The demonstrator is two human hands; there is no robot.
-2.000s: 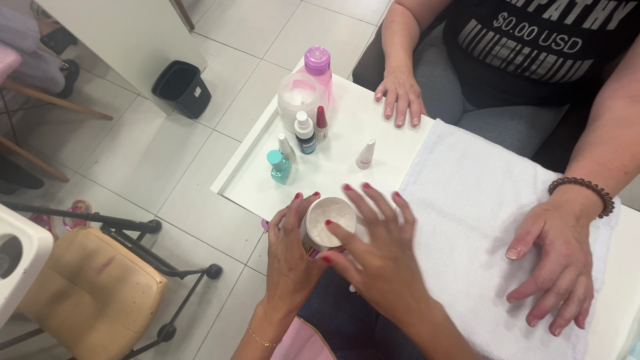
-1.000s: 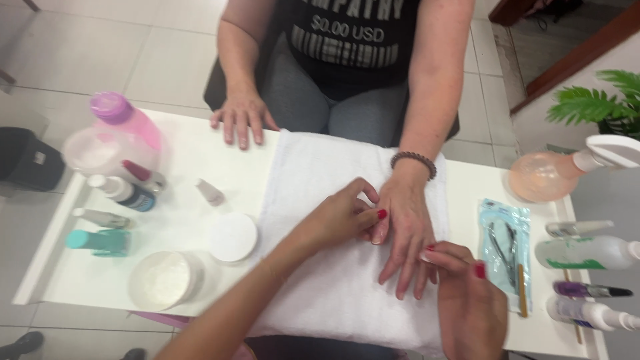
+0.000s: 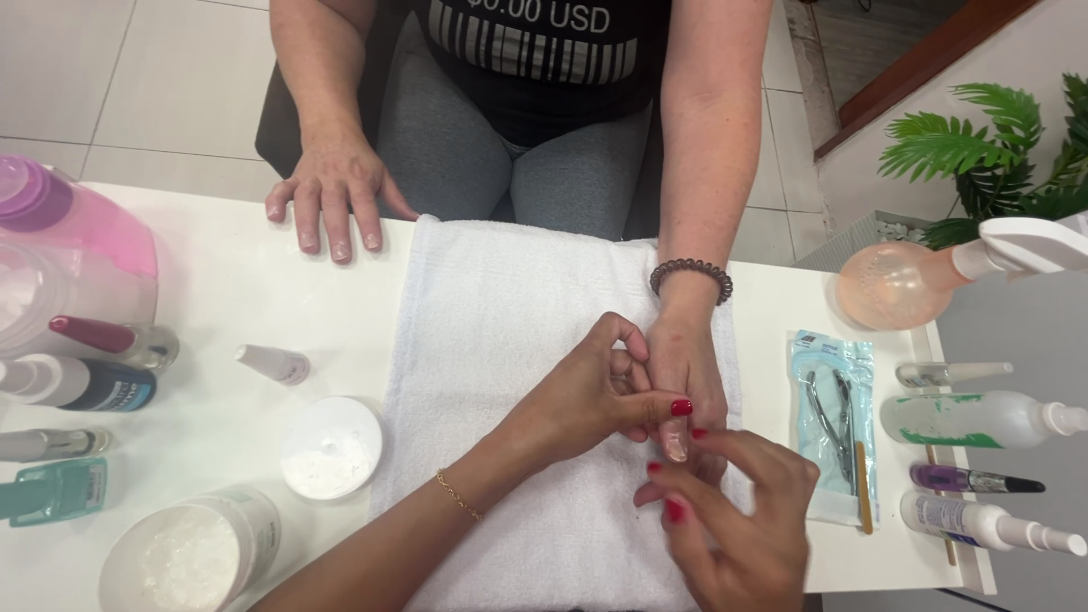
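Over a white towel [image 3: 501, 340], my left hand [image 3: 595, 391] holds a finger of the other person's hand [image 3: 687, 365], its red-nailed thumb lying on that finger. My right hand [image 3: 739, 510] is at the fingertip from below, fingers bent and slightly blurred; whether it grips anything is not clear. The held fingernail [image 3: 677, 448] looks wet or whitish. A brown coil bracelet [image 3: 690, 279] circles that person's wrist. To the left of the towel are an open jar of white cream [image 3: 191, 561], its white lid [image 3: 331, 448] and a small white bottle [image 3: 274, 364].
The person's other hand [image 3: 331, 191] rests on the white table [image 3: 340, 314]. Nail polish bottles, including a teal one [image 3: 64, 491], and a pink bottle [image 3: 102, 229] stand left. Right are a spray bottle [image 3: 897, 285], cuticle nippers in a pouch [image 3: 833, 425], a wooden stick [image 3: 864, 489] and several bottles.
My hands have gone from the cream jar to the person's hand on the towel. The jar's lid shows on the table from the second frame on. The view has swung right.
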